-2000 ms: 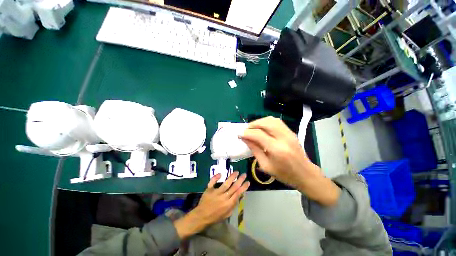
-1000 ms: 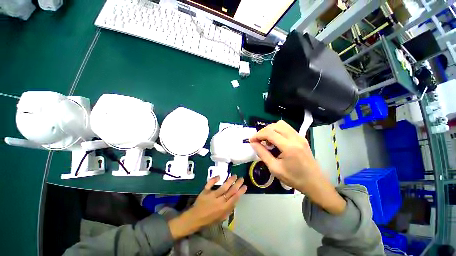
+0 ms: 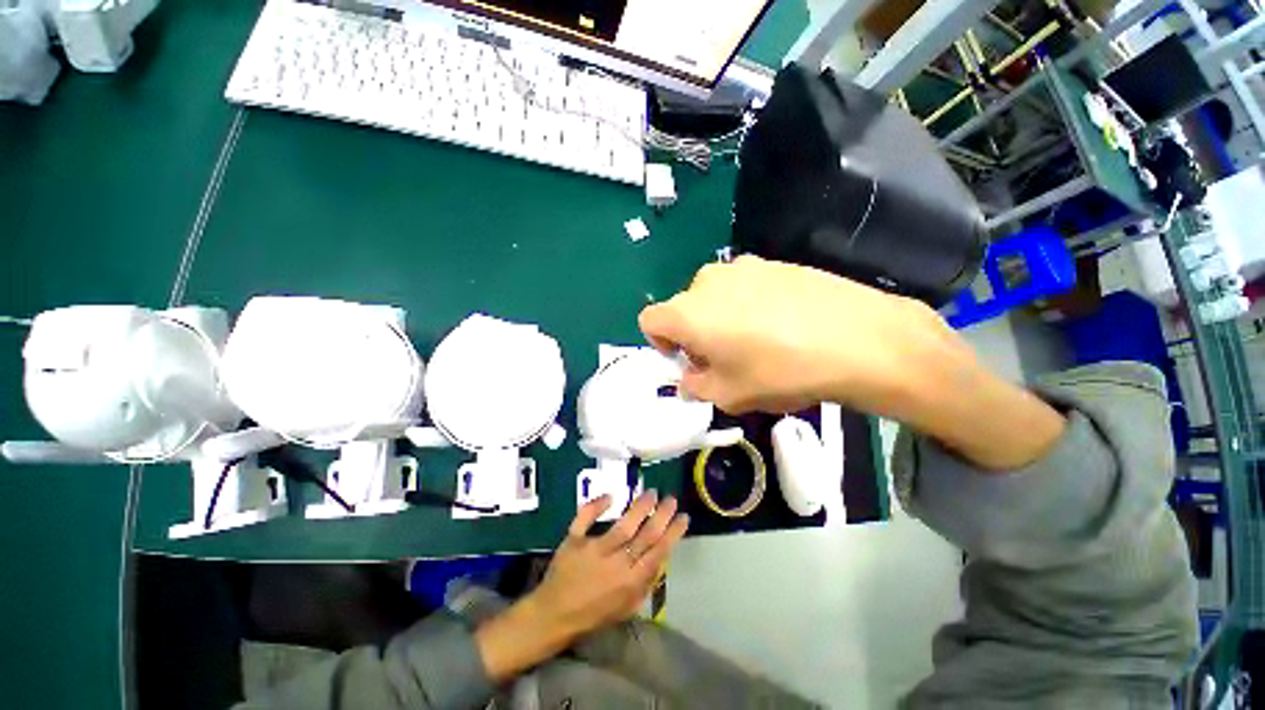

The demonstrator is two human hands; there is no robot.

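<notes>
Four white security cameras stand in a row on their brackets. The rightmost camera (image 3: 631,409) has a small dark patch on its upper right side. My left hand (image 3: 604,566) lies with fingers spread at the bench edge, fingertips at that camera's mounting bracket (image 3: 605,486). My right hand (image 3: 770,340) is over the camera's upper right, fingers bent together near its top. Whether they hold something small is hidden. The other cameras are the third (image 3: 494,384), the second (image 3: 322,372) and the leftmost (image 3: 125,382).
A yellow tape roll (image 3: 730,474) and a white mouse (image 3: 798,465) lie right of the camera. A white label strip (image 3: 832,479) hangs over the bench edge. A black label printer (image 3: 853,187) stands behind my right hand. A keyboard (image 3: 437,86), monitor (image 3: 666,35) and small white block (image 3: 659,183) are at the back.
My right hand has moved up and left over the camera's top, its forearm now lying more level. The mouse has come into view. My left hand has stayed at the bracket.
</notes>
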